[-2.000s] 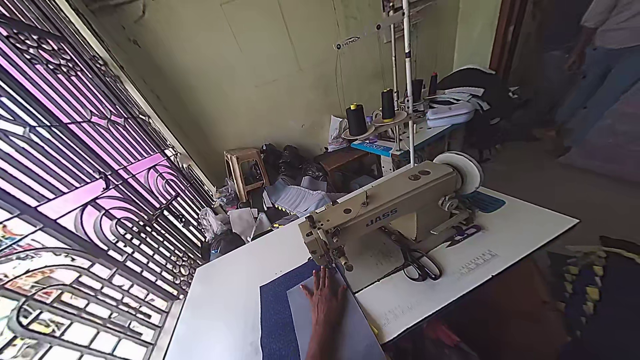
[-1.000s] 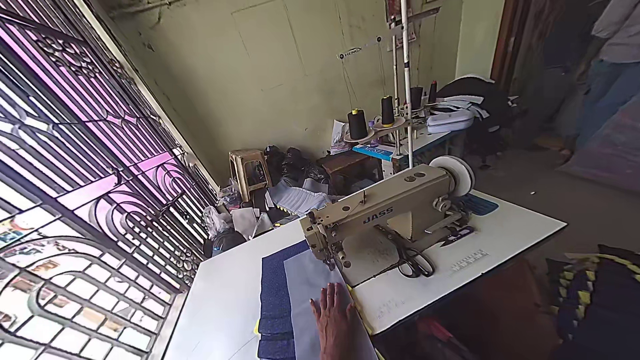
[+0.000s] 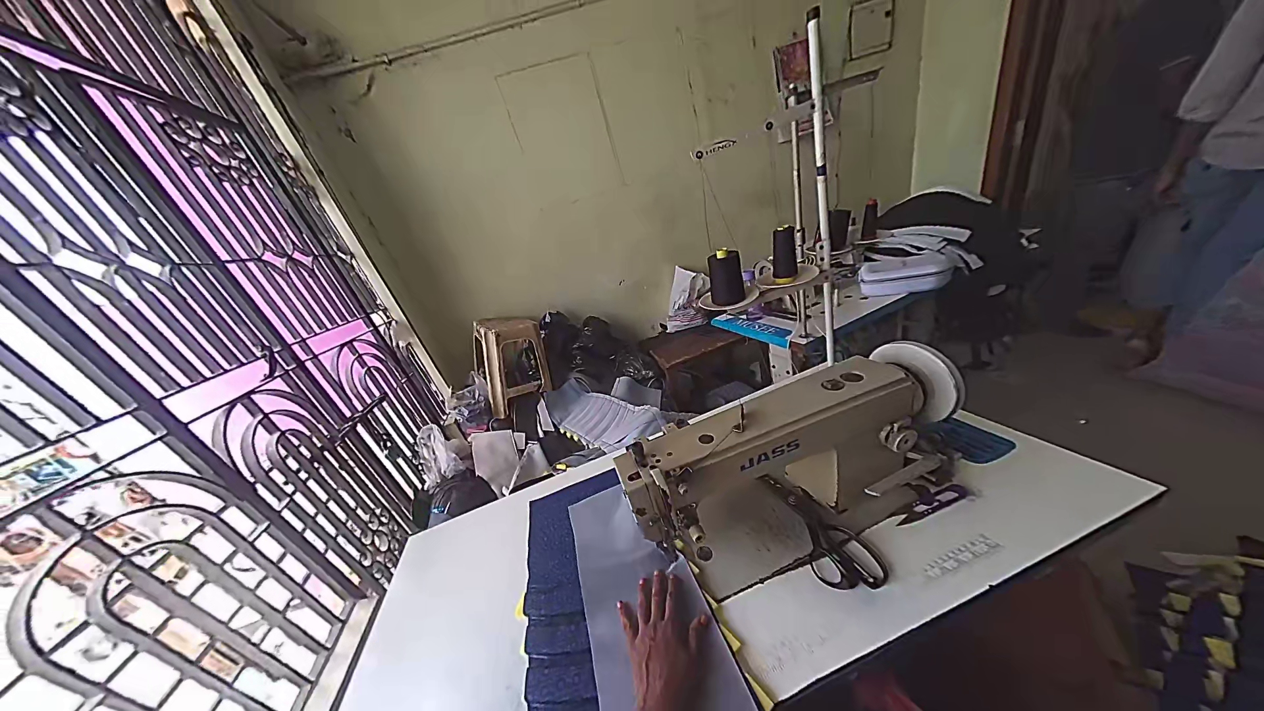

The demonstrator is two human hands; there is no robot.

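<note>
My left hand (image 3: pixel 664 637) lies palm down on a pale grey sheet of material (image 3: pixel 612 583), just in front of the needle area, with its fingers a little apart. Under the sheet is dark blue fabric (image 3: pixel 558 592) with overlapping folded pieces along its left part and bits of yellow at its edges. The sheet's far end reaches the head of a beige sewing machine (image 3: pixel 780 464). Black-handled scissors (image 3: pixel 839 553) lean at the machine's bed, and a small purple-handled tool (image 3: pixel 933 502) lies further right. My right hand is not in view.
The white tabletop (image 3: pixel 444 602) has a blue mat (image 3: pixel 973 439) at its far right. Behind stand black thread cones (image 3: pixel 727 276), a plastic stool (image 3: pixel 512 360) and heaped scraps (image 3: pixel 602 415). A metal gate (image 3: pixel 227 395) is at left; a person (image 3: pixel 1210 178) stands at right.
My left hand has moved back from the needle area toward the near table edge. More folded blue fabric shows left of the grey sheet than two seconds ago.
</note>
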